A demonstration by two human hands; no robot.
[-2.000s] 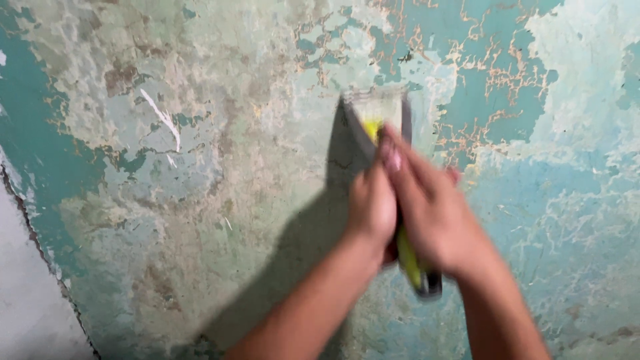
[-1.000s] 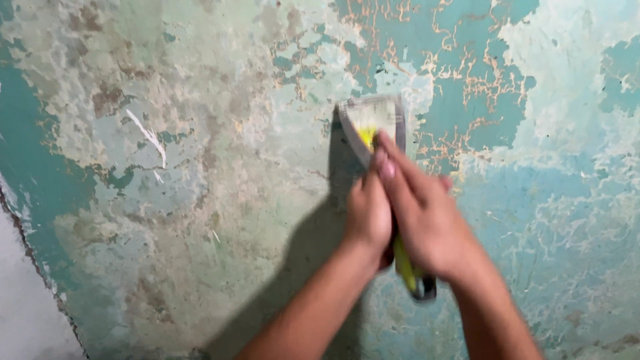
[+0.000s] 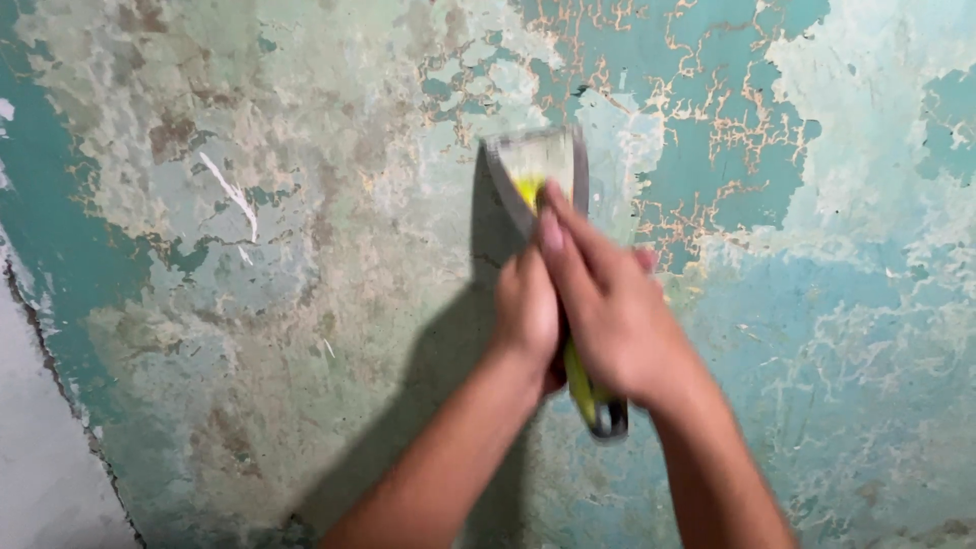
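Note:
Both my hands are wrapped around one putty knife (image 3: 543, 156), a wide metal scraper blade with a green and black handle. My left hand (image 3: 528, 313) grips it from the left side, and my right hand (image 3: 621, 305) lies over the handle from the right, its fingers pointing up to the base of the blade. The blade's broad edge is up, at or very close to the wall (image 3: 366, 252); motion blur hides whether it touches. The handle's butt end, with a hanging hole, sticks out below my hands. Part of the grip is hidden by my fingers.
Old paint on the wall is patchy: darker green paint (image 3: 732, 91) with tan cracks lies at upper right, and a green strip runs down the left. A white scratch mark (image 3: 232, 200) is left of the blade. A jagged crack (image 3: 53, 366) borders a pale surface at lower left.

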